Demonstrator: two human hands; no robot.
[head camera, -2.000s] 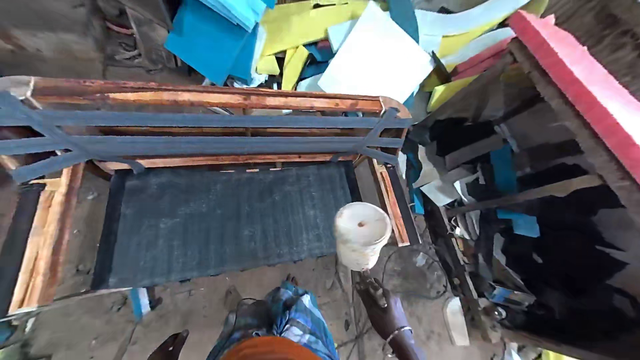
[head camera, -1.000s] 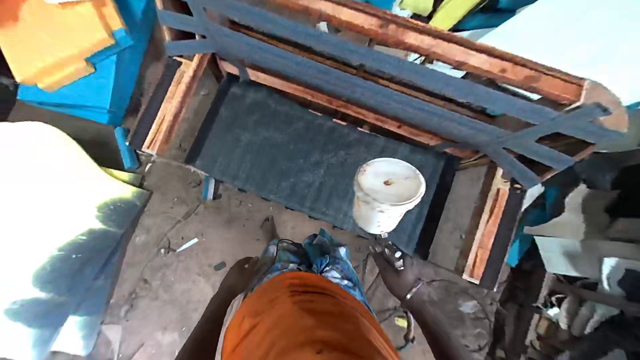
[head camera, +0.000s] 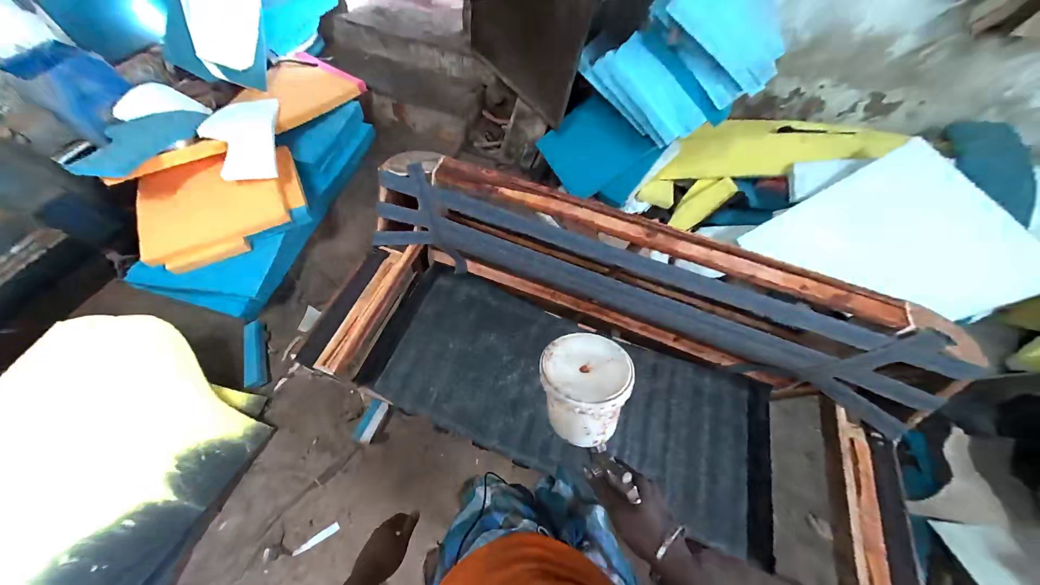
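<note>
My right hand (head camera: 626, 496) grips a metal tool, apparently a spray gun, at the base of a white lidded plastic pot (head camera: 587, 390). The pot is upright in view over the black webbing seat (head camera: 487, 349) of a wooden sofa frame (head camera: 650, 236); the hand hides most of the tool. Grey straps (head camera: 617, 280) run lengthwise along the frame's back and cross near its right end. My left hand (head camera: 386, 544) is low, left of my legs, near no tool; its fingers are unclear.
Blue and orange foam sheets (head camera: 207, 211) lie stacked at the upper left. A pale foam piece (head camera: 97, 439) with dark patches is at the left. Behind the frame are blue foam sheets (head camera: 674, 73), yellow offcuts (head camera: 731, 150) and a large white sheet (head camera: 902, 231).
The white pot, near the frame's right end two seconds ago, is now over the middle of the black seat, still with my right hand below it. The view has swung a lot.
</note>
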